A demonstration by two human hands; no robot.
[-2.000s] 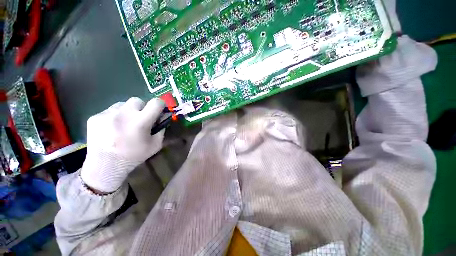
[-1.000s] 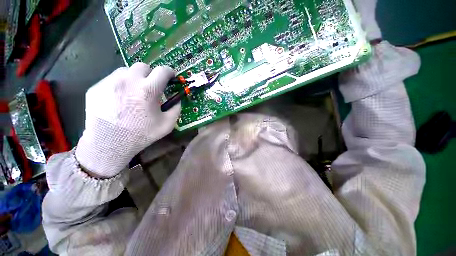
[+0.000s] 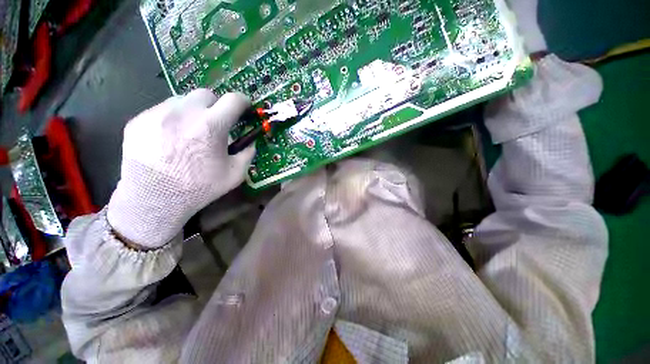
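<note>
A large green circuit board (image 3: 370,53) is tilted above the bench edge, its solder side facing me. My left hand (image 3: 189,160), in a white knitted glove, holds flush cutters (image 3: 280,114) with black handles and orange-red near the silver jaws. The jaw tips are at the board's lower left area, among the solder joints; whether they touch a lead is too small to tell. My right hand (image 3: 526,27), white-gloved, is at the board's right edge, partly cut off by the top of the picture. Its fingers are hidden behind the board.
Other circuit boards (image 3: 34,186) stand by red pads (image 3: 70,167) on the dark green bench at the left. A dark object (image 3: 624,185) lies on the green side table (image 3: 627,284) at the right. Something blue (image 3: 30,290) is at the lower left.
From two seconds ago, the cutters have moved from the board's lower left corner inward and up over it. The board has shifted left in view. Little differs from one second ago.
</note>
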